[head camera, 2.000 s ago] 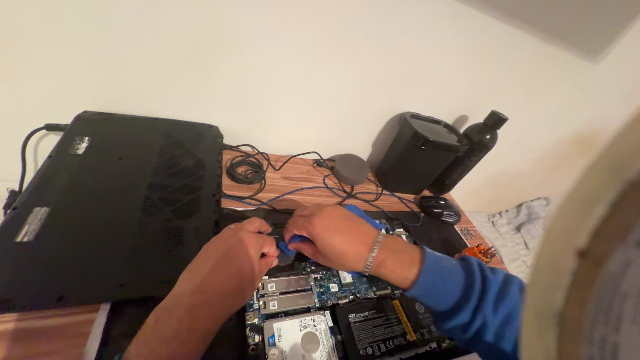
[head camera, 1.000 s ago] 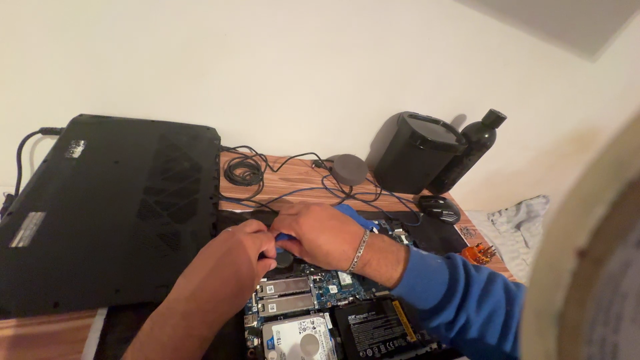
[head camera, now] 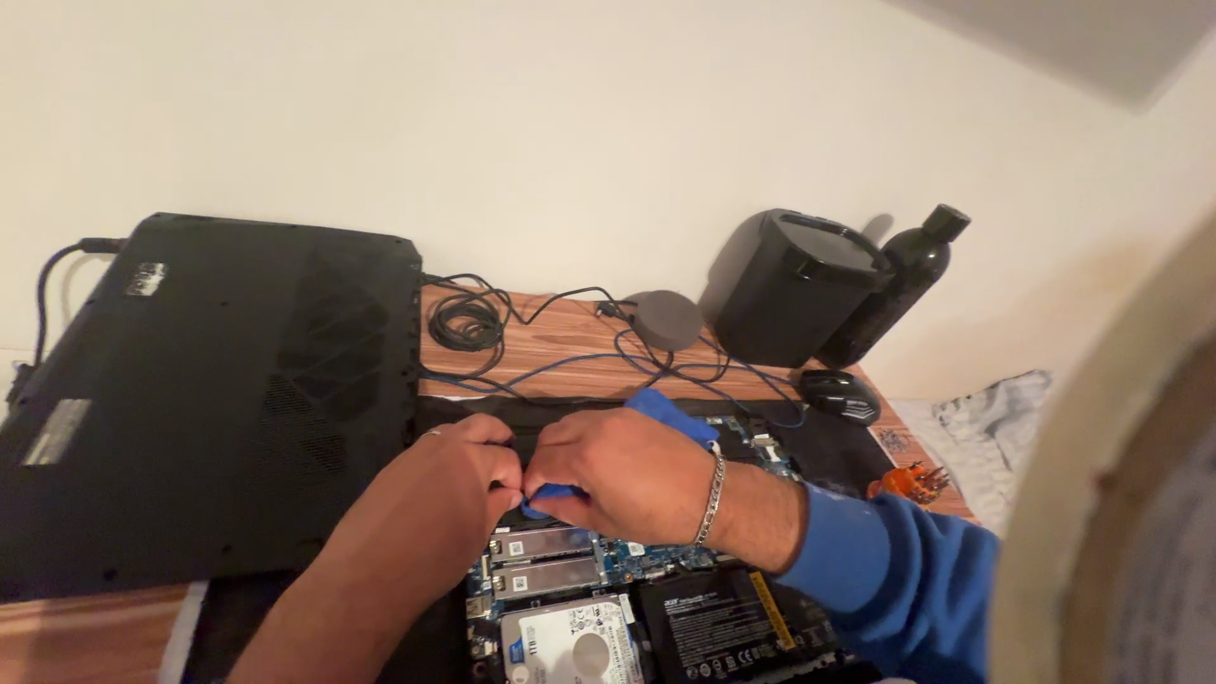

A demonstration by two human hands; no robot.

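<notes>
An opened laptop with a blue circuit board [head camera: 622, 568] lies below my hands. My right hand [head camera: 622, 470], with a chain bracelet at the wrist, pinches a blue cloth [head camera: 670, 415] whose lower end shows under the fingers. Close against it at the board's upper left, my left hand [head camera: 465, 484] has bent fingers meeting the cloth's lower end; whether they grip it is hidden. Nearer to me are two metal-covered modules [head camera: 546, 560], a hard drive [head camera: 570, 646] and an Acer battery [head camera: 727, 622].
At left lies a black laptop bottom cover or closed laptop [head camera: 218, 399] with a cable. Behind are coiled cables [head camera: 465, 321], a round grey device [head camera: 668, 320], a black bin-like container [head camera: 798, 285] and a black bottle [head camera: 898, 285]. A mouse [head camera: 840, 397] and an orange object [head camera: 909, 483] are at right.
Both hands stay over the same upper-left part of the board, with small shifts of the fingers. The blue cloth remains at the right hand.
</notes>
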